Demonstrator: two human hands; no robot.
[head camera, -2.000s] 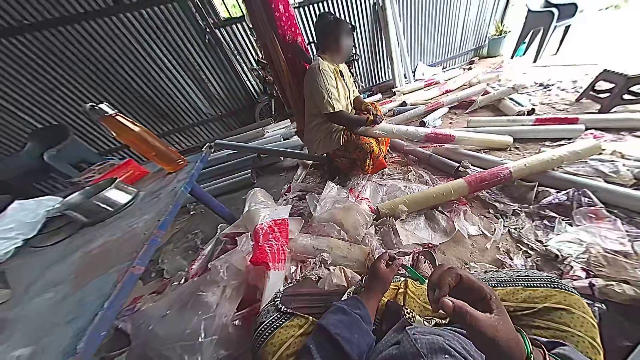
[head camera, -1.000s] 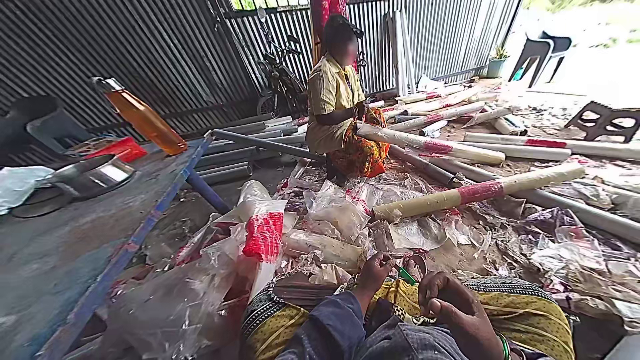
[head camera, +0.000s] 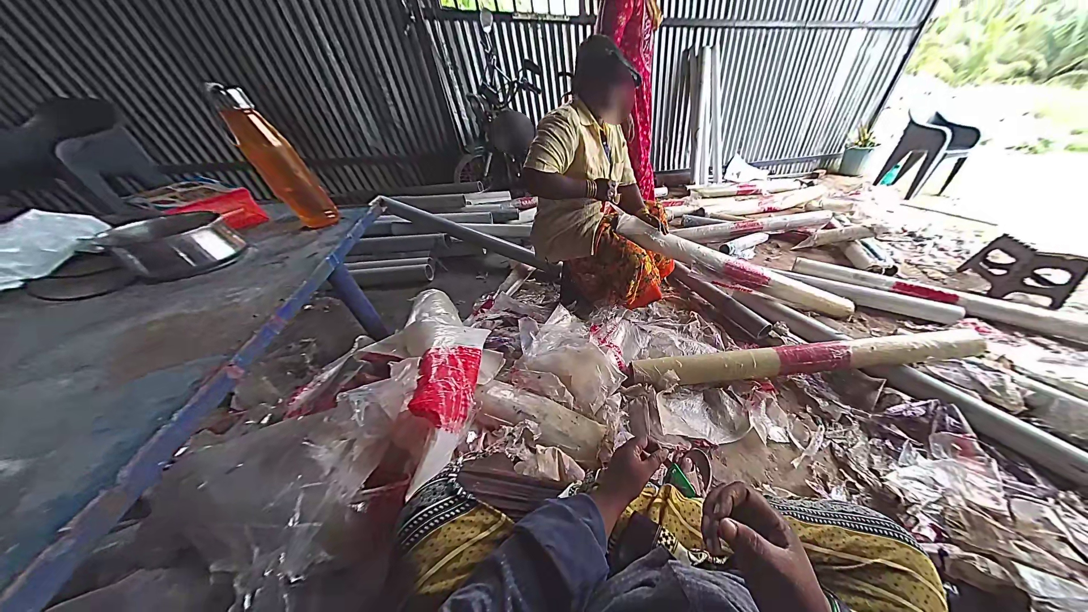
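My left hand (head camera: 629, 473) is raised over my lap with its fingertips together; whether a small thing is pinched there I cannot tell. To its right, my right hand (head camera: 752, 531) has its fingers curled, and what is inside them is hidden. A small green object (head camera: 680, 479) shows between the two hands, near a sandal. Yellow patterned cloth (head camera: 858, 552) covers my legs. Just beyond my hands lie a tube wrapped in plastic with a red band (head camera: 446, 387) and a cream tube with a dark red band (head camera: 892, 351).
A person (head camera: 586, 170) in a yellow shirt sits ahead, holding a wrapped tube (head camera: 739, 265). A blue-edged table (head camera: 212, 387) at left bears an orange bottle (head camera: 285, 161) and a steel pan (head camera: 177, 246). Plastic scraps (head camera: 569, 357) and several pipes cover the floor. A stool (head camera: 1024, 270) stands at right.
The seated person's head has turned or lowered slightly, and the tube held there has shifted. My hands stay over my lap. The view has swung a little.
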